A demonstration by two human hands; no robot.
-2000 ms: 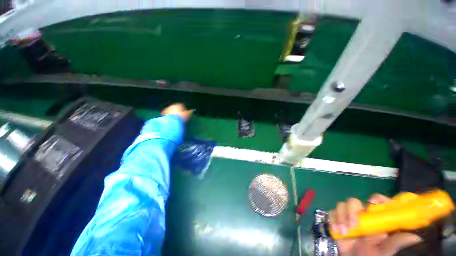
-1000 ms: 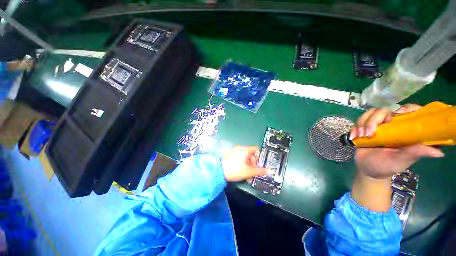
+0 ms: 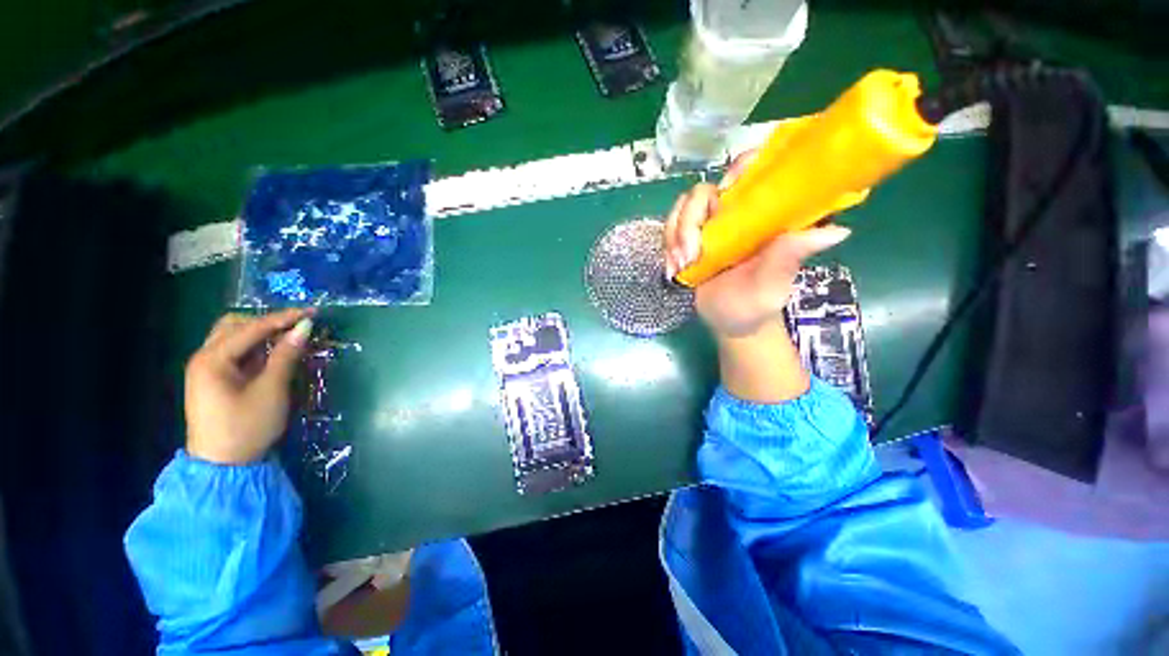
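My right hand (image 3: 750,263) is closed around the yellow electric screwdriver (image 3: 814,173), whose lower end is at the right edge of the round speckled screw plate (image 3: 641,277). An open phone assembly (image 3: 544,405) lies flat left of it, touched by neither hand. My left hand (image 3: 250,378) is over the left part of the bench, thumb and fingertips close together, at the small silver-white slivers (image 3: 326,408). The hand partly hides them, and I cannot tell whether a sliver is between the fingertips. A bag of small blue parts (image 3: 336,236) lies just beyond that hand.
A pale post (image 3: 728,77) stands beyond the screw plate at the white strip (image 3: 538,180). Two phones (image 3: 458,71) lie beyond the strip. Another phone assembly (image 3: 831,336) lies right of my right hand. A black tray (image 3: 1058,276) and the screwdriver's dark cord (image 3: 942,352) are at the right.
The view has shifted right. My left hand has left the phone assembly and moved left to the slivers. My right hand still holds the screwdriver, with its lower end still at the screw plate.
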